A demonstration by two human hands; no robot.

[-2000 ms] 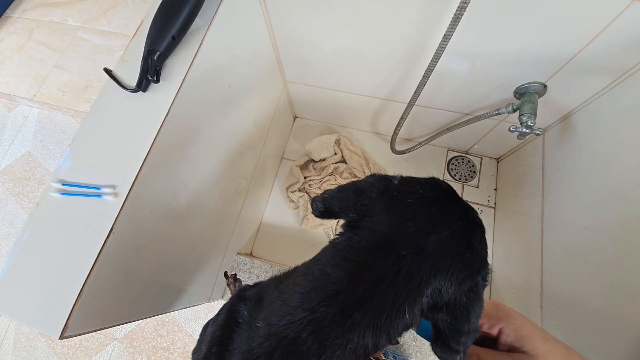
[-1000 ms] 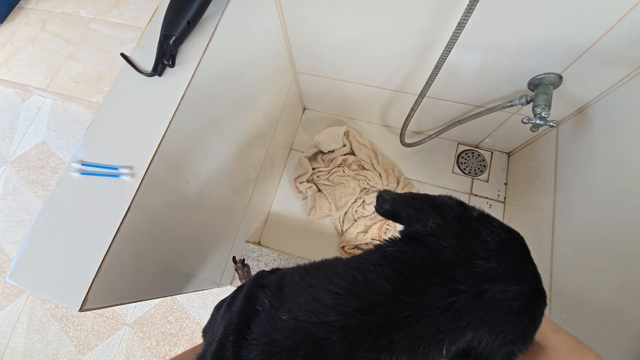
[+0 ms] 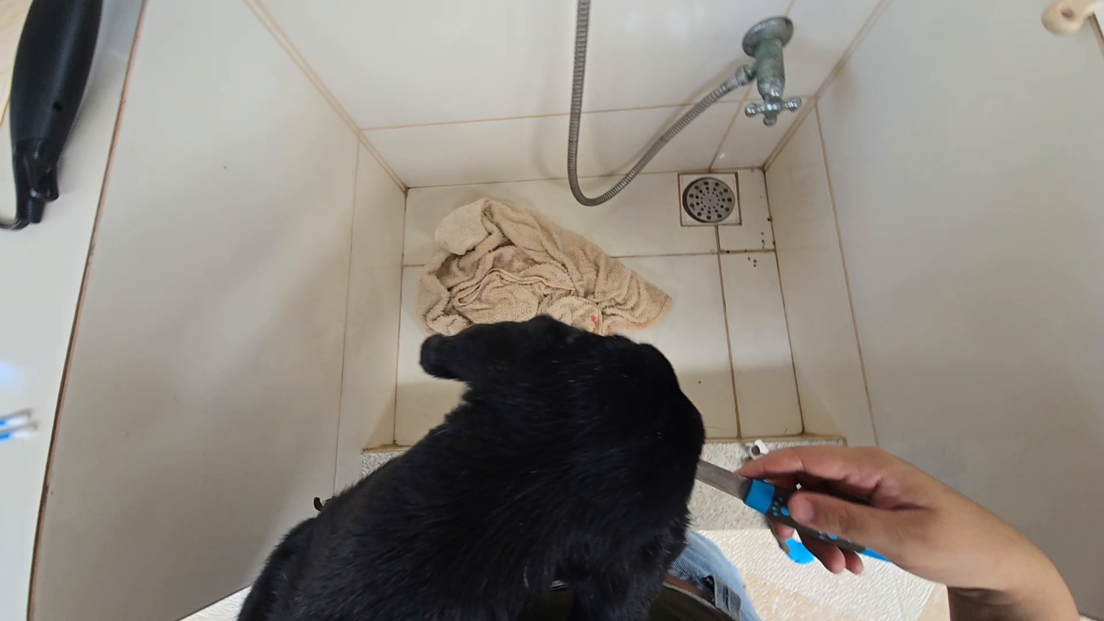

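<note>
A black-furred dog (image 3: 552, 448) lies across the lower middle, its muzzle pointing left. At the lower right, my right hand (image 3: 862, 509) is closed around the blue and dark handle of a pet nail file (image 3: 720, 477), whose flat grey metal blade reaches the dog's side; the blade's tip is hidden there. Another tool with a blue part (image 3: 799, 550) shows just beneath the fingers, mostly hidden. My left hand is out of sight. Beyond the dog's head lies a crumpled beige towel (image 3: 535, 267) on the tiled floor.
White tiled walls enclose the floor on the left, back and right. A metal hose (image 3: 575, 112) hangs from a valve (image 3: 770, 78) above a round floor drain (image 3: 709, 200). On the left ledge lie a black hair dryer (image 3: 56, 86) and cotton swabs (image 3: 15, 424).
My right hand has come into clear view at the right, holding the file. The dog's head now points left, over the towel's near edge. The view has shifted.
</note>
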